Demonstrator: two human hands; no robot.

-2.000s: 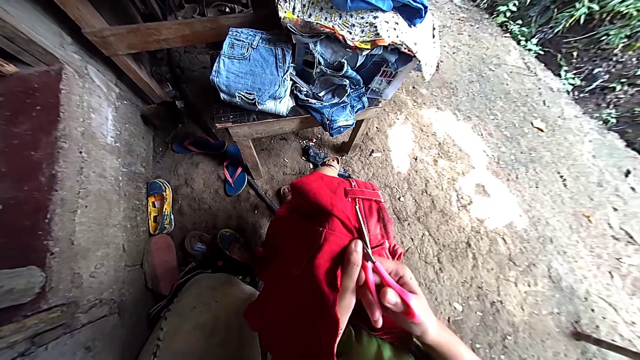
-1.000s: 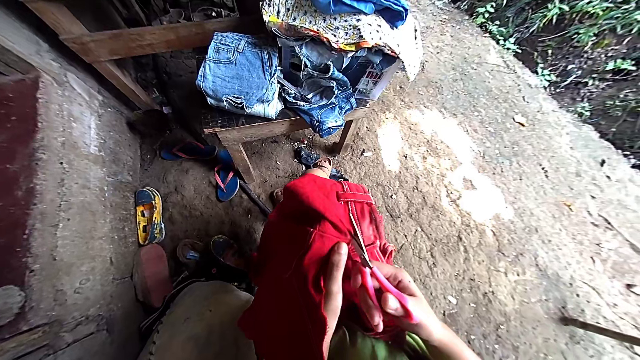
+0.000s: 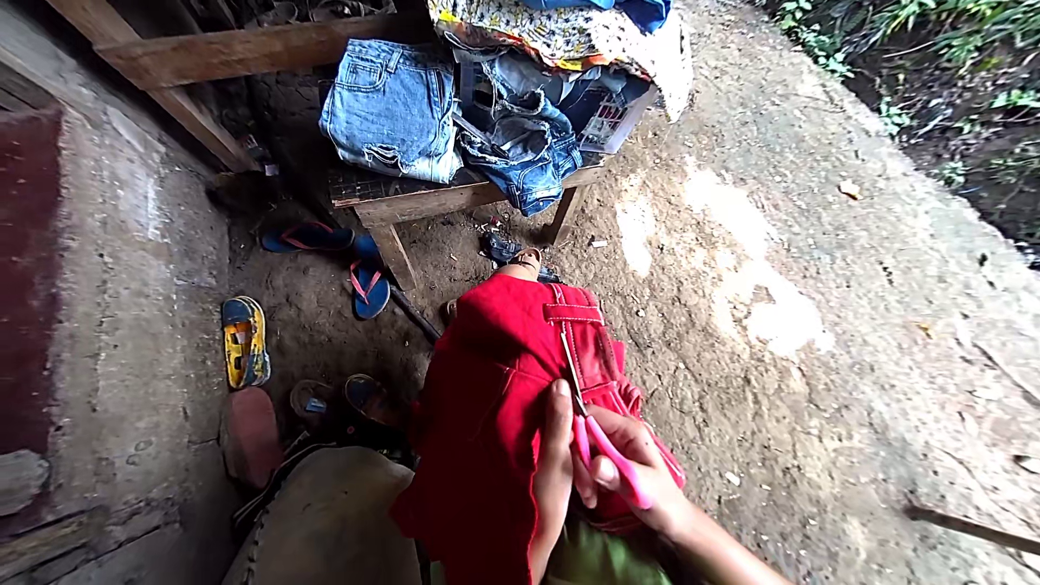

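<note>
A red cloth garment (image 3: 496,390) with pale topstitching and a belt loop lies over my lap. My right hand (image 3: 634,463) grips the pink handles of a pair of scissors (image 3: 578,390); their narrow metal blades point up along the stitched seam, just below the belt loop. Beside the blades, my left hand (image 3: 555,463) holds the garment, its thumb near the scissors' pivot and the other fingers hidden by the cloth. Whether the blades are cutting a thread cannot be told.
Folded denim shorts (image 3: 394,110) and more denim lie on a low wooden bench (image 3: 455,201), beside a patterned cloth (image 3: 561,32). Blue flip-flops (image 3: 371,292), a yellow and blue shoe (image 3: 245,341) and other footwear are on the ground at left. A stick (image 3: 975,528) lies at lower right.
Both hands stay at the seam with the scissors and garment. The blades look more closed than two seconds ago.
</note>
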